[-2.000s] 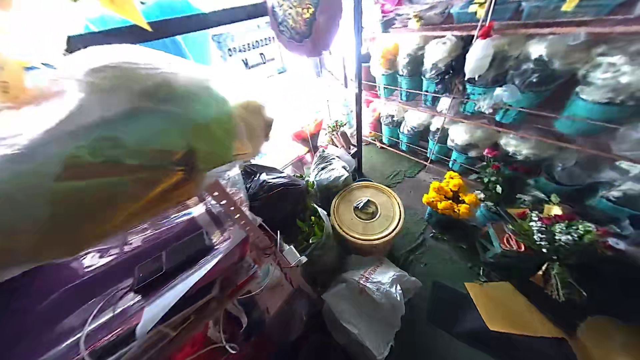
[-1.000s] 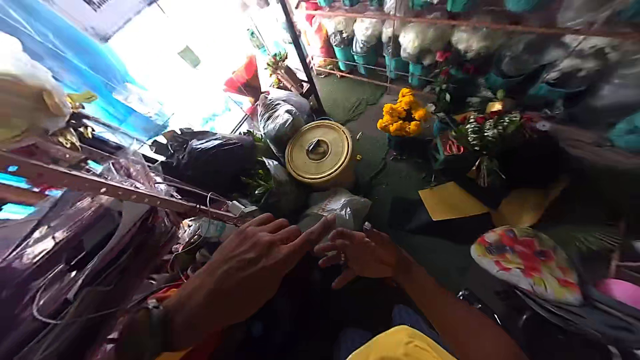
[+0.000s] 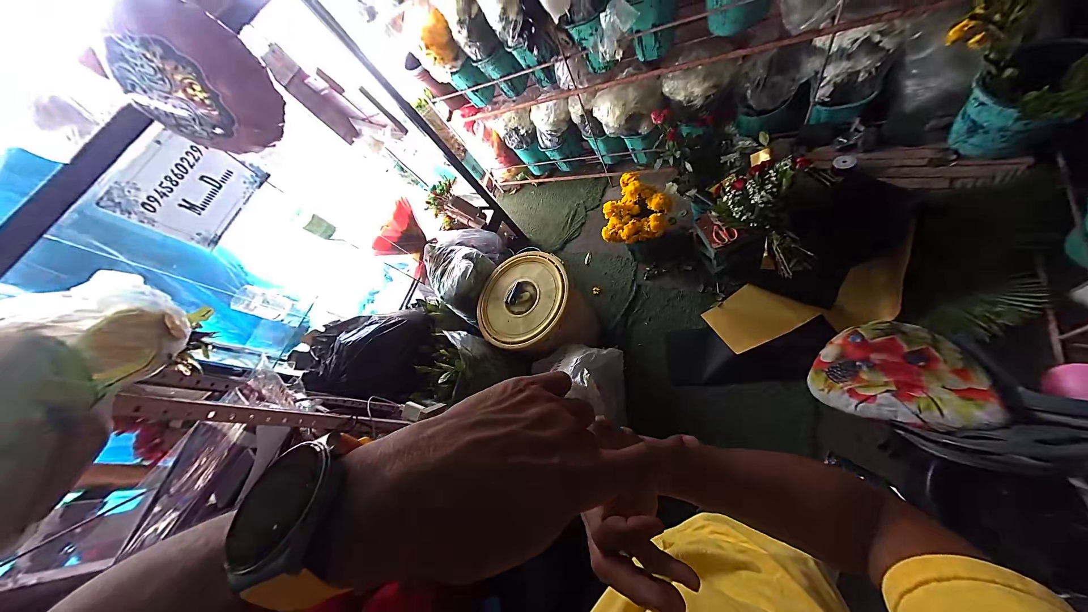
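My left hand (image 3: 484, 467), with a dark round watch (image 3: 280, 510) on its wrist, reaches across the lower middle of the view. Its fingers are wrapped over my right wrist, and part of its grip is hidden. Below it, my right hand (image 3: 637, 544) hangs with fingers apart and bent, holding nothing. Beyond the hands stands a bin with a round gold-coloured lid (image 3: 523, 299). A pale plastic bag (image 3: 595, 374) lies between the bin and my left hand. Yellow flowers (image 3: 636, 210) stand farther off, near a bouquet of red and white flowers (image 3: 761, 191).
Teal buckets (image 3: 637, 146) of wrapped flowers line a rack at the back. A black plastic bag (image 3: 370, 353) is beside the bin. Yellow wrapping sheets (image 3: 756, 316) lie on the floor. To the right is a floral-patterned seat cushion (image 3: 905, 374); a metal frame (image 3: 246, 412) runs along the left.
My left hand has moved onto my right wrist; one second ago the two hands met near the fingertips. Two seconds ago neither hand was in view. The view has shifted.
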